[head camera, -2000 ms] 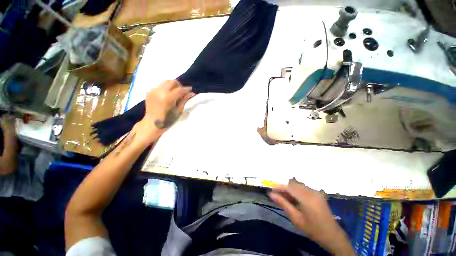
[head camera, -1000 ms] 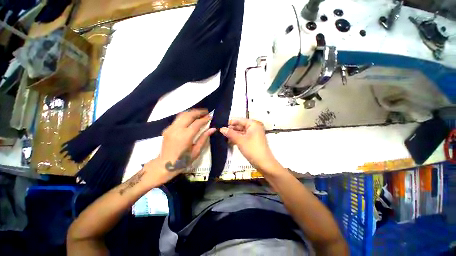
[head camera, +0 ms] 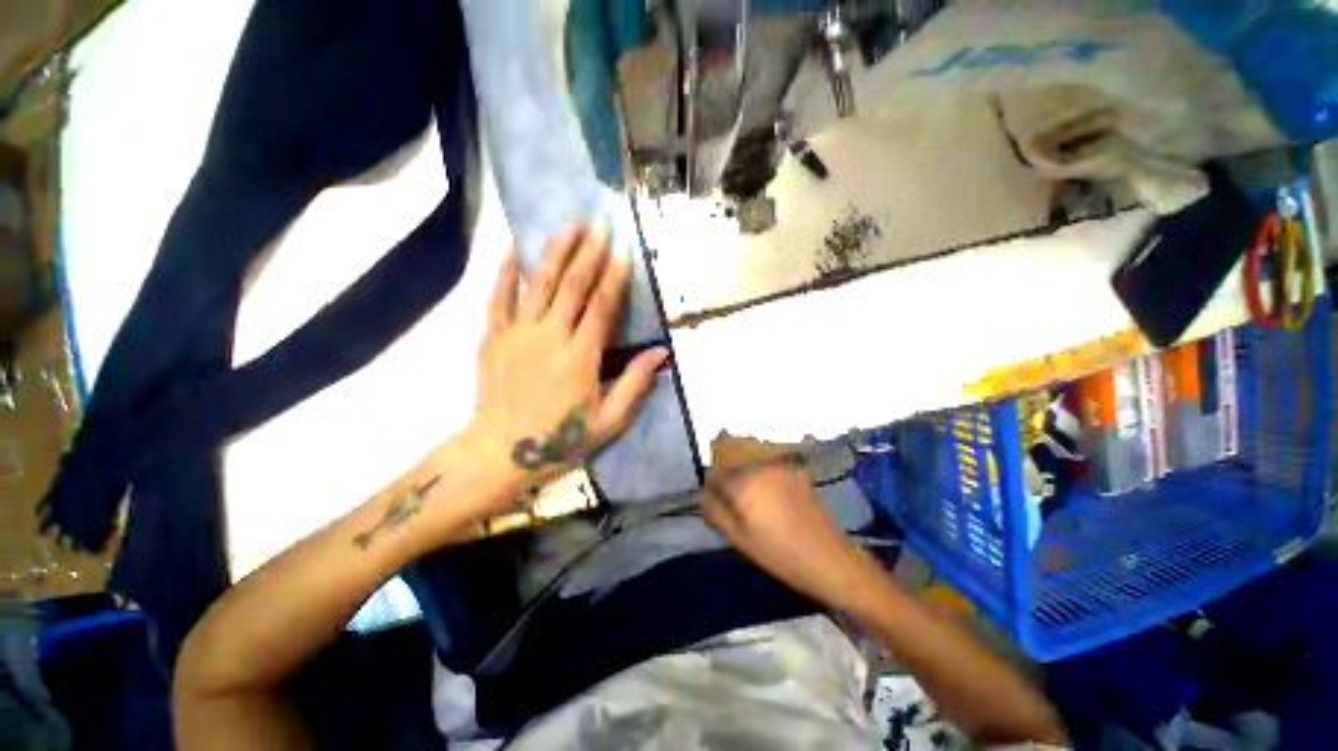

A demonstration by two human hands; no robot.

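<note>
A fabric strip [head camera: 536, 154] lies with its grey-blue face up, running from the top of the view over the table's front edge. A short navy crosspiece [head camera: 635, 358] shows across it. My left hand [head camera: 555, 345] lies flat on the strip, fingers spread, thumb near the crosspiece. My right hand [head camera: 763, 499] is below the table's front edge, beside the strip's lower end, with fingers curled; whether it holds anything is hidden. The navy strip bundle [head camera: 316, 118] lies on the table to the left, its loose ends hanging at lower left.
The sewing machine's blurred metal parts [head camera: 719, 88] stand right of the strip. A beige cloth [head camera: 1093, 140] lies on the machine bed [head camera: 910, 176]. A black pad [head camera: 1186, 261] and red and yellow loops [head camera: 1281, 269] are at the right edge. A blue basket [head camera: 1027, 587] holds boxes below.
The view has shifted right and closer to the machine. A strip now lies grey side up beneath my left hand, which has flattened. My right hand has moved down off the table.
</note>
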